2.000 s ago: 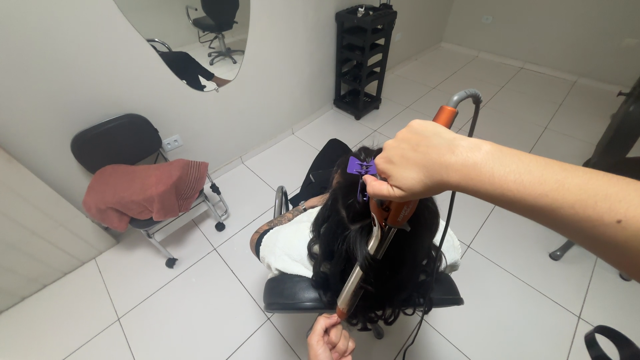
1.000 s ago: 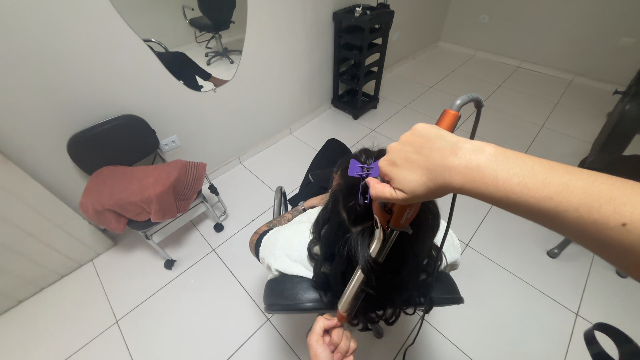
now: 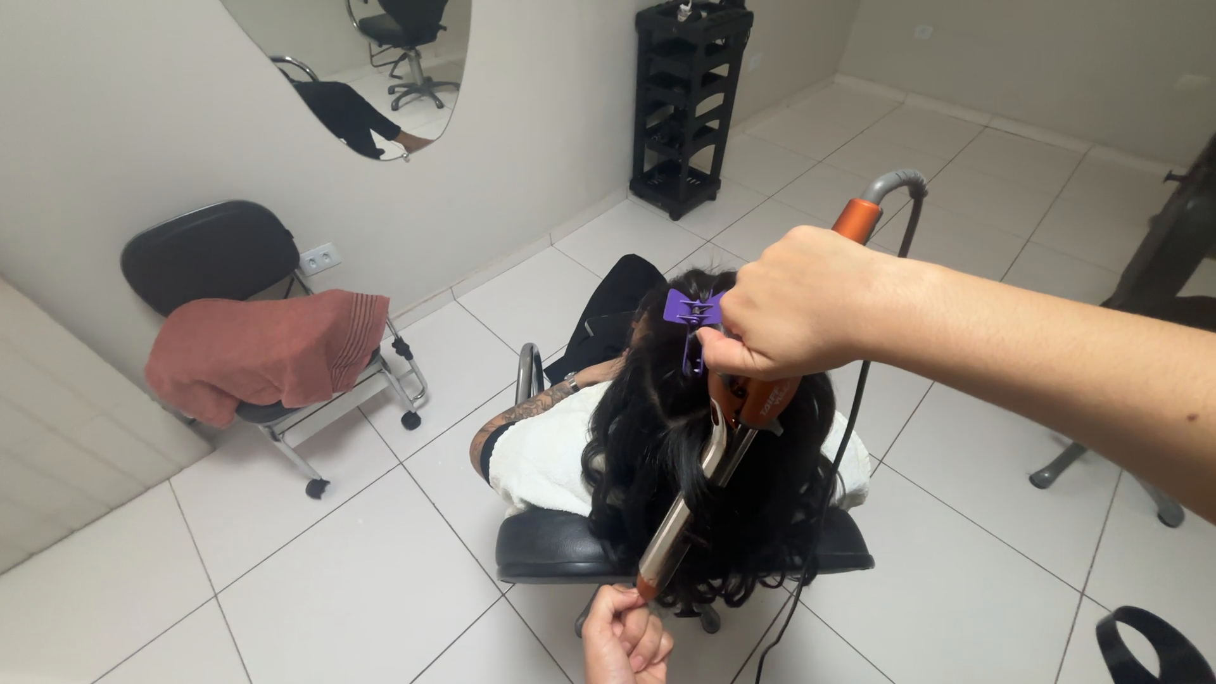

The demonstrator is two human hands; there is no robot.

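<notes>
My right hand [image 3: 793, 304] is closed around the orange handle of a curling iron [image 3: 676, 532], which slants down to the left across a seated person's dark hair [image 3: 617, 475]. A strand of hair lies around its metal barrel. My left hand [image 3: 627, 632] has its fingers curled at the orange tip of the barrel, thumb and forefinger touching it. A purple hair claw clip [image 3: 693, 309] grips hair at the crown, beside my right thumb. A white towel [image 3: 541, 456] covers the person's shoulders.
The person sits in a black salon chair [image 3: 551, 551]. The iron's cord [image 3: 850, 427] hangs to the right of the head. At left, a pink towel [image 3: 266, 351] lies on a black chair [image 3: 209, 252]. A black trolley [image 3: 684, 114] stands by the wall, near a mirror [image 3: 380, 57].
</notes>
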